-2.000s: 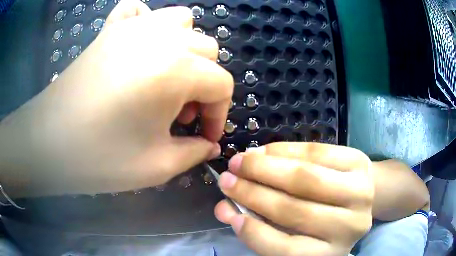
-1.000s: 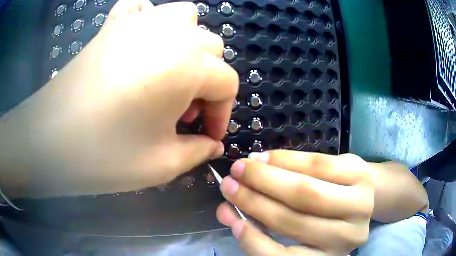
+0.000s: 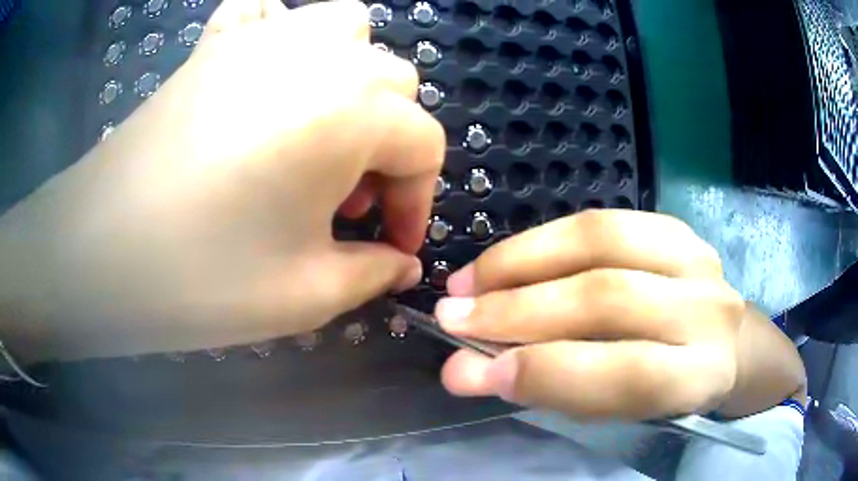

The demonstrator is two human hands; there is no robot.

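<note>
My left hand (image 3: 254, 188) lies over the left part of the black component tray (image 3: 555, 141). Its thumb and index fingertips are pinched together near the lower middle; whether something is between them is hidden. My right hand (image 3: 602, 315), at the lower right, holds metal tweezers (image 3: 710, 434). Their tips point left, by my left thumb tip. Small round silver components (image 3: 477, 137) sit in pockets of the tray around and right of my left hand. Further pockets on the right are empty.
A green mat (image 3: 691, 113) shows right of the tray's black rim. A tall black stack of trays (image 3: 776, 94) with layered edges stands at the upper right. Clear, shiny plastic (image 3: 753, 244) lies below it. My clothed lap (image 3: 376, 462) shows at the bottom.
My right hand has moved slightly right and up and turned, so the tweezers lie flatter and their rear end now shows below the hand. My left hand has hardly moved.
</note>
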